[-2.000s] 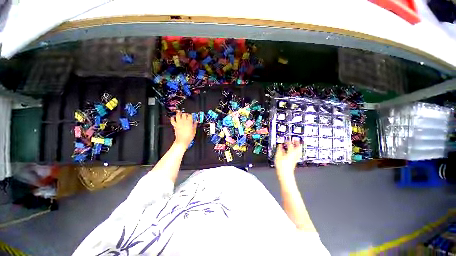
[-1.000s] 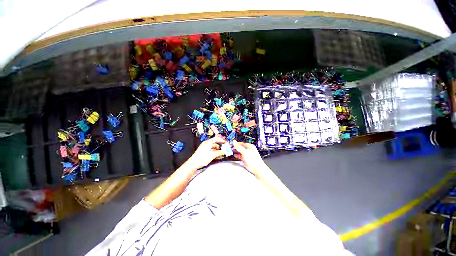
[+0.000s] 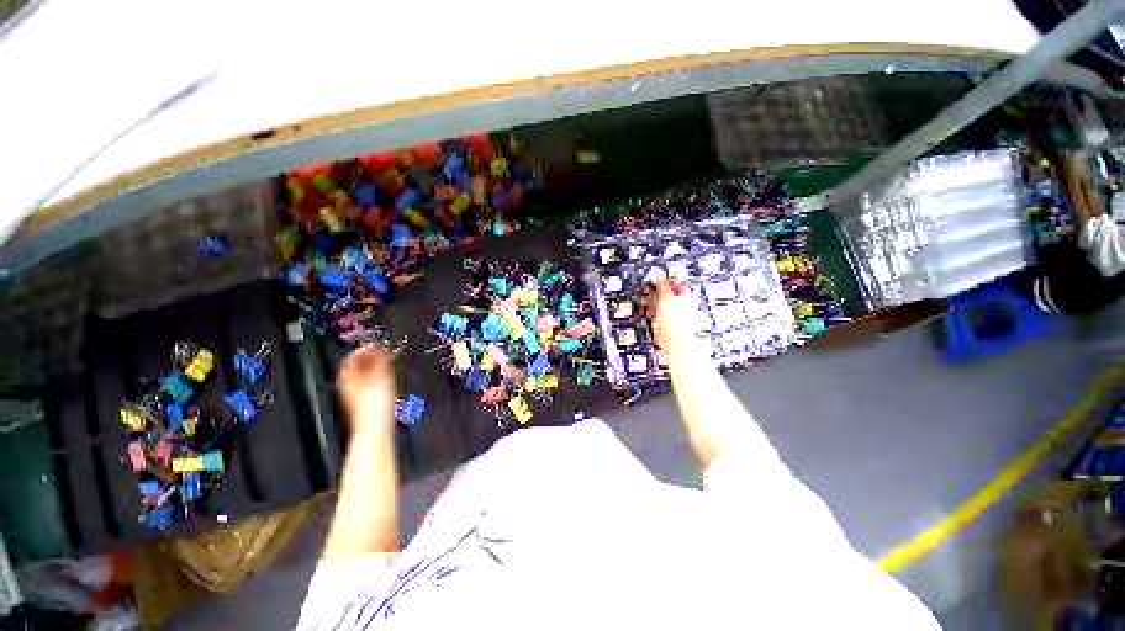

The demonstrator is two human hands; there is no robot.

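The clear blister tray point(image 3: 728, 314) lies right of centre, with dark units with pale centres in its left and upper pockets. My right hand point(image 3: 670, 308) is over the tray's pockets, fingertips down at a pocket; whether it grips a unit cannot be told. My left hand point(image 3: 368, 376) is over the black divided tray point(image 3: 426, 253), beside a blue binder clip point(image 3: 410, 409); its fingertips are blurred, so what it holds is unclear. A heap of mixed binder clips point(image 3: 518, 339) lies between my hands.
Another clip heap point(image 3: 179, 431) lies at the left. A red-orange basket point(image 3: 352, 160) full of clips stands behind. Stacked empty blister trays point(image 3: 944, 228) are at the right, above a blue stool point(image 3: 993, 321). A white shelf point(image 3: 518, 31) overhangs the bench. Another person's arm point(image 3: 1098, 228) shows far right.
My hands were together at a blue clip in front of my body. They have parted, the left to the black tray, the right to the blister tray. The view has rotated.
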